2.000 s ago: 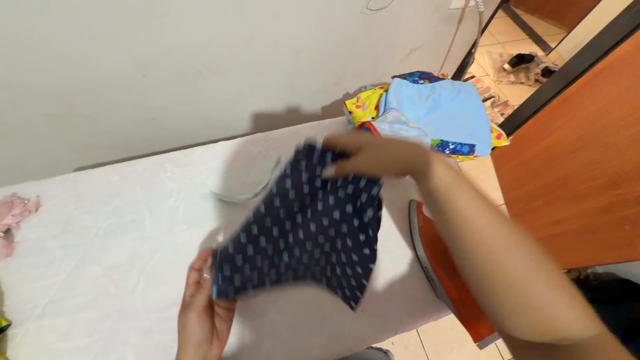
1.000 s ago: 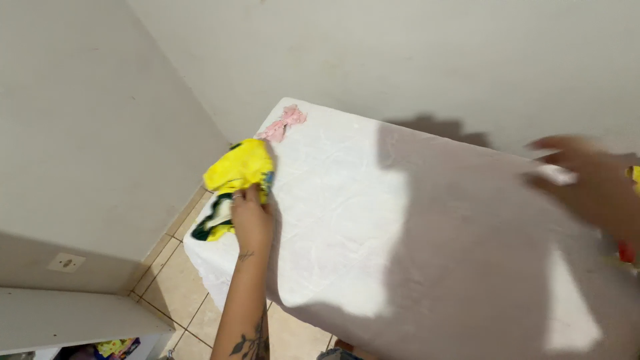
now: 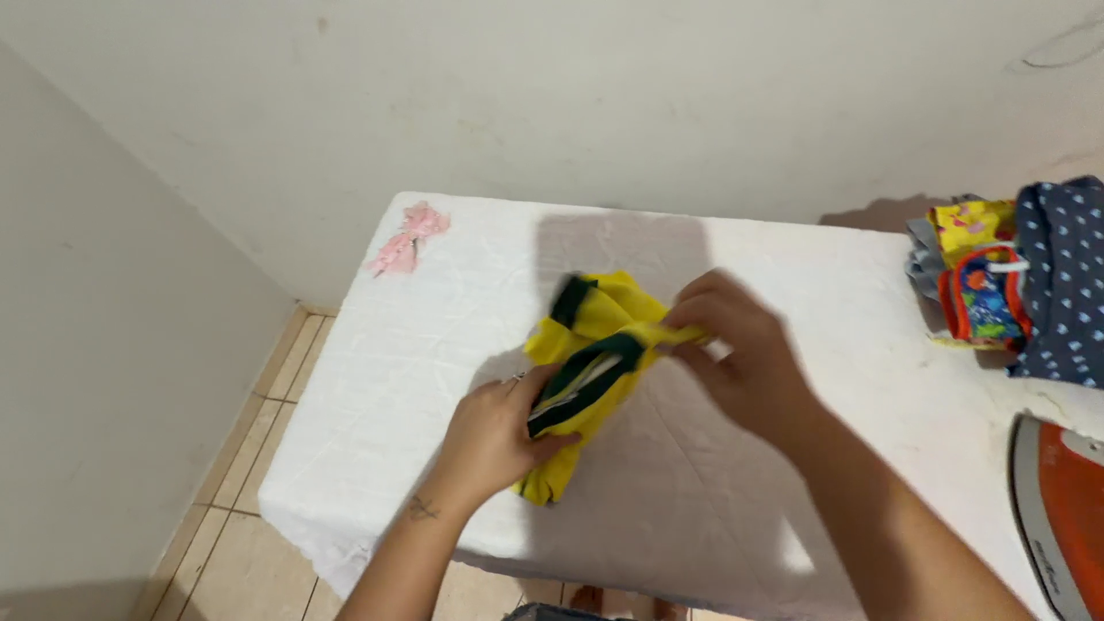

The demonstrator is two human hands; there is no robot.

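Note:
A yellow garment with dark green trim [image 3: 617,302] is held between my hands over the middle of a white cloth-covered table [image 3: 345,414]. My left hand [image 3: 509,427] grips its dark green edge at the lower left. The fingers of my right hand [image 3: 733,345], slightly blurred, pinch its yellow fabric on the right side. The garment is bunched, and its exact kind cannot be told.
A pink bow-shaped item [image 3: 412,237] lies at the table's far left corner. Folded clothes, with a navy patterned garment [image 3: 1069,285] on top, are at the right. An orange clothes iron [image 3: 1065,509] rests nearer, at the right edge. A wall runs behind the table.
The navy patterned garment, earlier in my hands, now lies on the pile at the right. The yellow garment has moved from the table's left end to its middle, and both hands are on it.

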